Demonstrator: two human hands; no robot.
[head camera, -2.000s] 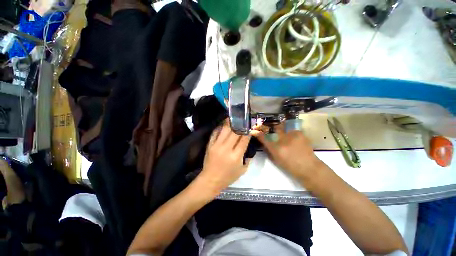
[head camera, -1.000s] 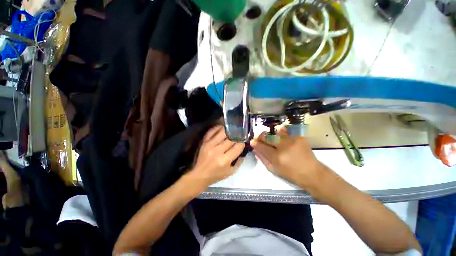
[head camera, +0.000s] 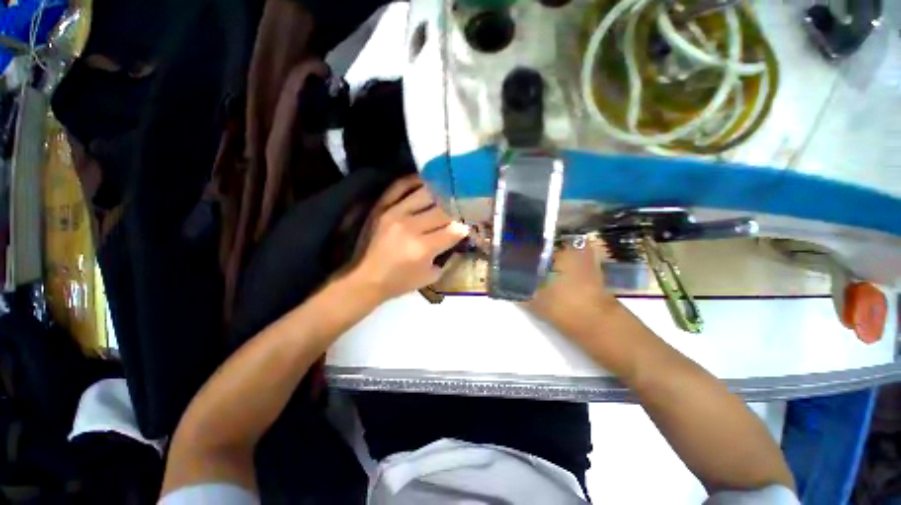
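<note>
The black garment with brown bands (head camera: 286, 232) hangs in a heap left of the white sewing machine head with its blue band (head camera: 692, 182). My left hand (head camera: 403, 242) is left of the shiny face cover (head camera: 526, 227) and pinches a small dark edge of the garment at its fingertips, over the bed. My right hand (head camera: 573, 286) is right of and partly behind the face cover. Its fingertips are hidden, so I cannot tell whether they hold anything. The needle is hidden behind the cover.
Green-handled thread snips (head camera: 674, 288) lie on the bed to the right, with an orange item (head camera: 865, 312) farther right. A cord coil in a yellowish dish (head camera: 766, 99) sits on top of the machine. A measuring strip (head camera: 474, 381) runs along the table's front edge.
The view has shifted. My left hand has moved left, away from the face cover, with the dark edge at its fingertips. My right hand's fingers have moved partly behind the cover.
</note>
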